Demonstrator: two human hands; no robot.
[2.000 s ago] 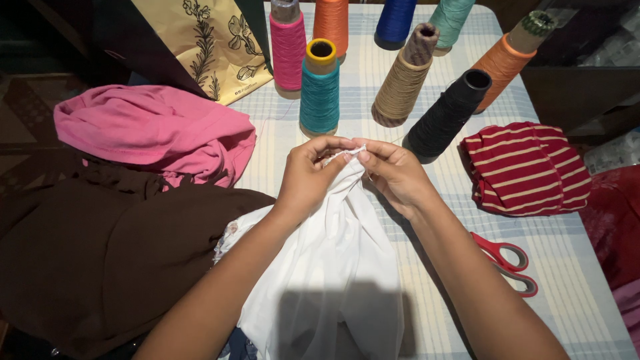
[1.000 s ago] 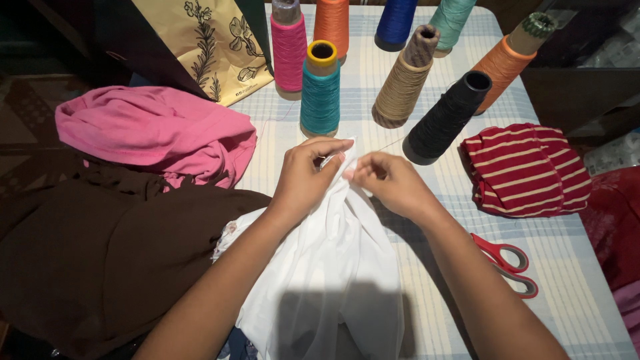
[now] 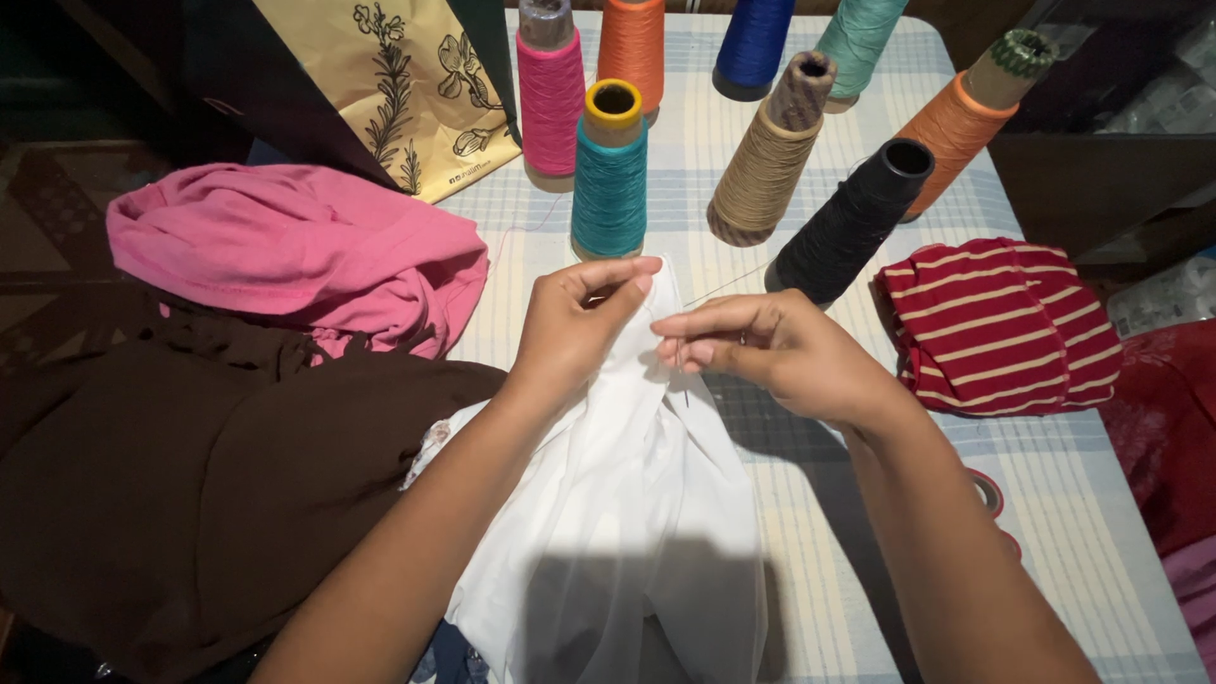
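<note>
White fabric [image 3: 608,494] hangs gathered below my left hand [image 3: 584,313], whose thumb and index finger pinch its top edge. To the right, my right hand [image 3: 760,347] has its fingertips together on a thin sewing needle [image 3: 686,391] that points down, close over the cloth. A fine thread [image 3: 727,285] runs from near my right fingers toward the black thread cone [image 3: 850,223]; where it ends is hard to tell. Just beyond my left hand stands a teal thread cone [image 3: 610,190] with a yellow top.
Behind are pink [image 3: 551,104], orange [image 3: 632,57], tan [image 3: 769,161], blue and mint thread cones. Pink cloth [image 3: 294,247] and dark brown cloth [image 3: 218,494] lie left, a paper bag [image 3: 399,85] behind them. Right are folded red striped cloth [image 3: 997,328] and scissors [image 3: 988,492], partly behind my forearm.
My right hand has moved right, away from my left fingertips, where both hands met at the cloth's edge two seconds ago. My left hand keeps its pinch.
</note>
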